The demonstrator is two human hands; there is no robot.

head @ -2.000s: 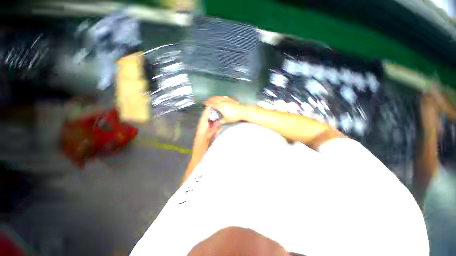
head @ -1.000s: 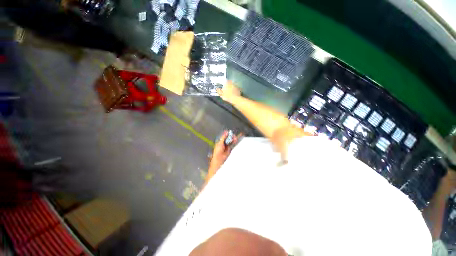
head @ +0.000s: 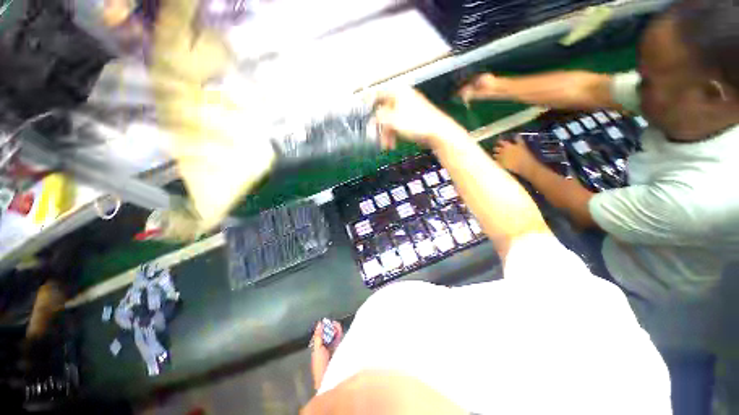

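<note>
My left hand (head: 322, 344), at the lower middle and partly cut off by my shirt, holds small pale keypads (head: 327, 331). My right hand (head: 397, 121) reaches out over the raised white shelf. Its fingers are at the right end of a blurred clear blister tray (head: 324, 134) and seem to grip it. A blurred tan cardboard piece (head: 207, 121) is at that tray's left. A black blister tray (head: 378, 274) with rows of pale keypads in dark housings lies on the bench below my right arm.
A grey ridged clear tray (head: 275, 243) lies left of the black tray. Loose keypads (head: 146, 312) are heaped farther left. A co-worker (head: 672, 186) stands close at right, arms over another black tray (head: 587, 142). Stacked black trays (head: 519, 20) are at the top.
The view has swung right. The clear tray and cardboard have left the bench edge and are now up by the shelf with my right hand. My left hand still holds keypads.
</note>
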